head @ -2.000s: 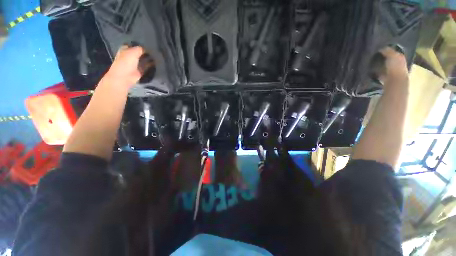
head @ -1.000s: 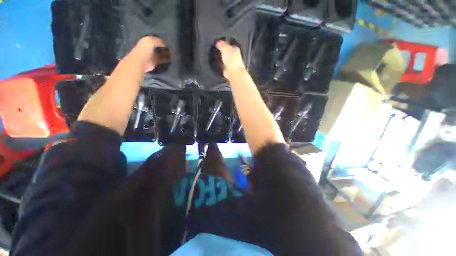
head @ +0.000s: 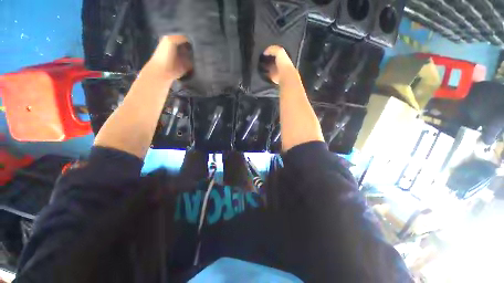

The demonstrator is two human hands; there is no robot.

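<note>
My left hand (head: 174, 57) has its fingers in the round hole of a black speaker housing (head: 213, 61) at the upper middle, blurred by motion. My right hand (head: 278, 65) has its fingers in the round hole of another speaker housing (head: 293, 27) close to its right. The housings between my hands stand side by side; their exact number is unclear. Below them lies a row of black housings (head: 214, 121) with open sides up, showing ribs and a bar. My forearms cover parts of this row.
A red stool (head: 33, 102) stands on the blue floor at the left. More housings (head: 345, 69) lie at the right of my right hand, with round-holed ones behind. An open brown carton (head: 411, 83), a red stool (head: 456, 74) and a pale carton (head: 384, 124) are at the right.
My hands were far apart two seconds ago and came close together. Since one second ago, both have shifted slightly right in view, with a little more space between them.
</note>
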